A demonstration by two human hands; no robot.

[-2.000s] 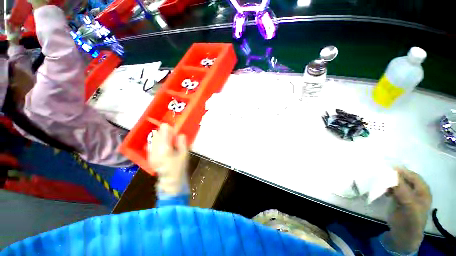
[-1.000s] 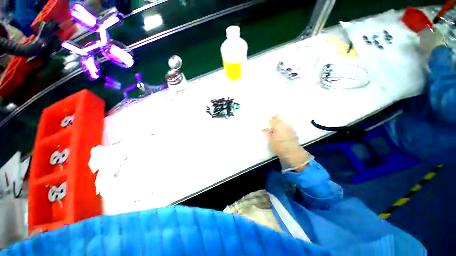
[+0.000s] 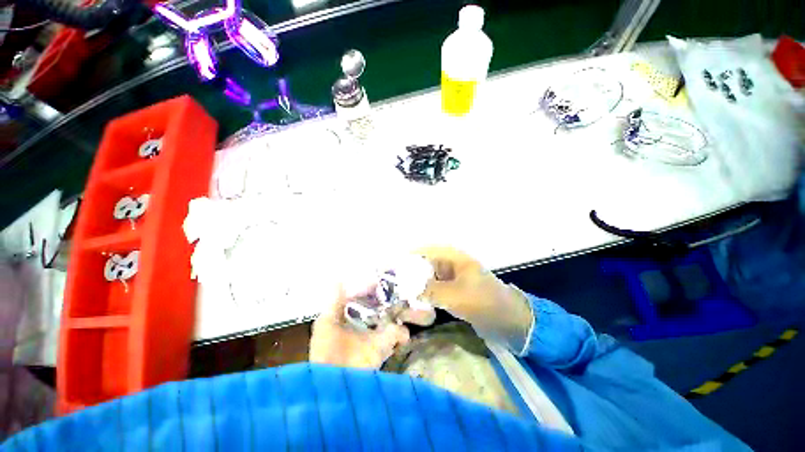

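My left hand [image 3: 353,340] is low in front of me at the table's front edge. It holds a shiny white-and-dark two-lobed part [image 3: 372,305], probably an earphone unit. My right hand [image 3: 472,296] is against its right side, with a white wipe [image 3: 410,275] in the fingers touching the part. The fingers hide some of the part. The red parts tray [image 3: 168,256] stands on the left. Its upper three visible cells each hold a white figure-eight part [image 3: 123,266], and its nearest visible cell is empty.
A small black parts pile [image 3: 427,163] lies mid-table. Behind stand a dispenser bottle [image 3: 351,99] and a squeeze bottle [image 3: 465,64]. Coiled loops [image 3: 664,139] lie right. A black curved band [image 3: 622,232] crosses the front edge. Crumpled wipes [image 3: 205,238] lie beside the tray. A conveyor [image 3: 397,44] runs behind.
My left hand has come back into view with the two-lobed part. My right hand has moved in from the right to meet it. The view has shifted, and more of the tray shows.
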